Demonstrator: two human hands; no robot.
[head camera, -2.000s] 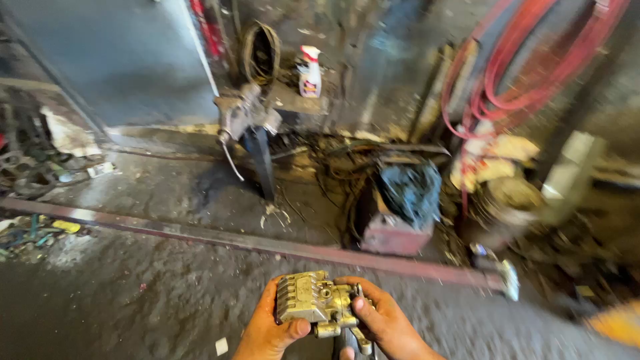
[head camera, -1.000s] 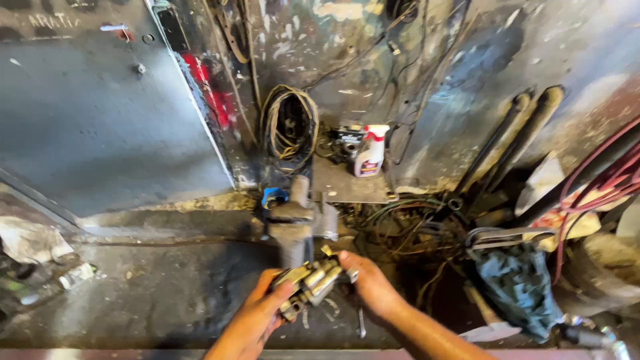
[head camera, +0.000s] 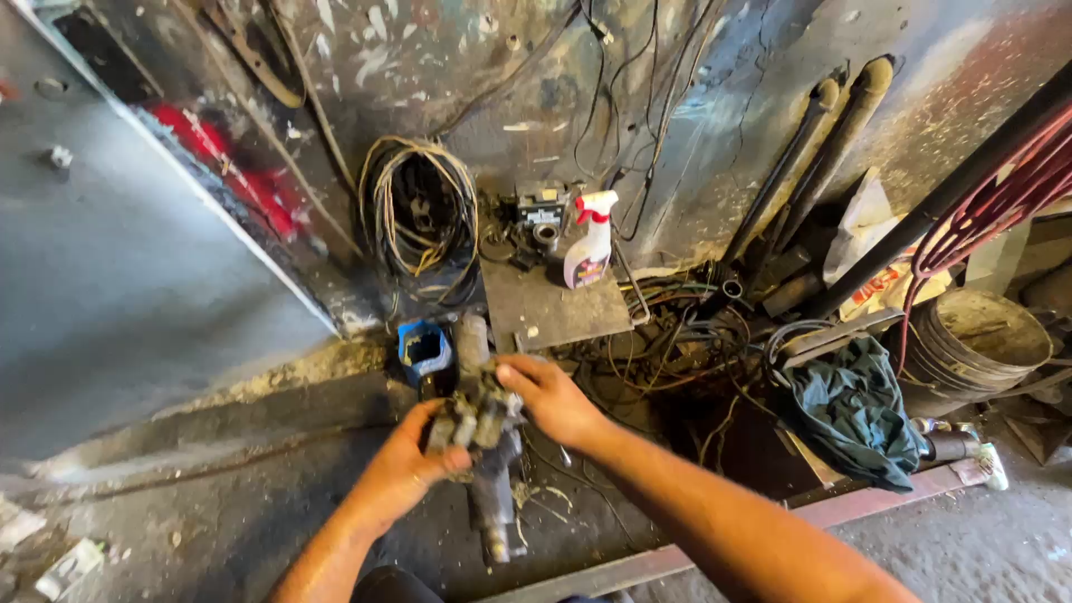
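Between my two hands is a greasy cast metal part (head camera: 473, 423), somewhat blurred. My left hand (head camera: 410, 469) grips its left side, thumb across the near face. On its upper right side, my right hand (head camera: 548, 398) holds on with bent fingers. Directly behind and below the part stands a bench vise (head camera: 494, 494), partly hidden by the part and my hands; whether the two touch I cannot tell. A blue cut-open container (head camera: 425, 347) is just beyond my left hand. Past my right hand, a spray bottle (head camera: 589, 243) with a red and white trigger head stands on a small metal plate (head camera: 557, 310).
Coiled cable (head camera: 419, 218) hangs on the wall. Tangled wires (head camera: 670, 335) lie right of the plate. Farther right are a dark green cloth (head camera: 854, 402), a dirty bucket (head camera: 980, 352), long pipes (head camera: 829, 159) and a red hose (head camera: 997, 201). A steel beam (head camera: 888, 494) crosses the floor.
The view has swung toward the wall and come nearer to it. My hands, still holding the metal part, were over open floor two seconds ago and are now over the vise.
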